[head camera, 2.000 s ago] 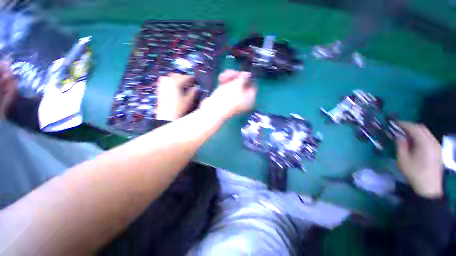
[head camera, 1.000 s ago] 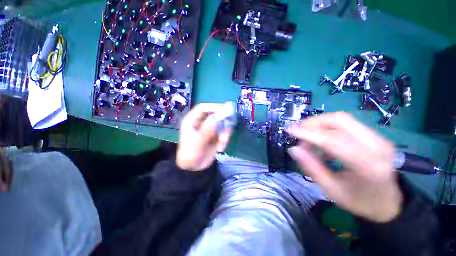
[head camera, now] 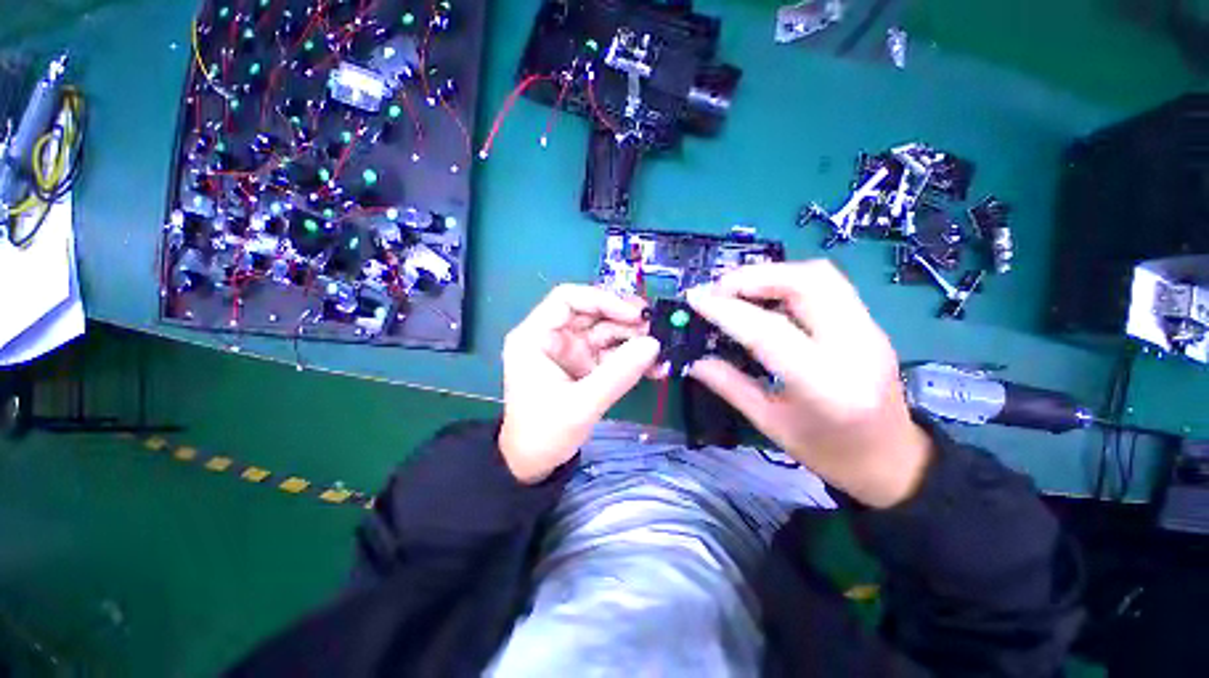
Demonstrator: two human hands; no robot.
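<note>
A small black module with a green dot (head camera: 680, 319) is held between the fingertips of my left hand (head camera: 564, 378) and my right hand (head camera: 815, 378), with a red wire hanging below it. Both hands are bare. The module is over an open black gun-shaped housing (head camera: 729, 248), whose grip points toward me. My hands cover much of the housing's middle. I cannot tell whether the module touches the housing.
A black parts tray (head camera: 458, 252) with wired modules lies left. A second black housing (head camera: 663, 66) lies behind. Loose mechanism parts (head camera: 915, 212) lie right, an electric screwdriver (head camera: 988, 397) at lower right. A dark box (head camera: 1134, 212) stands far right; a yellow-corded screwdriver (head camera: 33, 133) lies far left.
My hands have come together over the housing, and the green-dotted module now shows between them. The person at the lower left is out of view. The camera view has shifted right.
</note>
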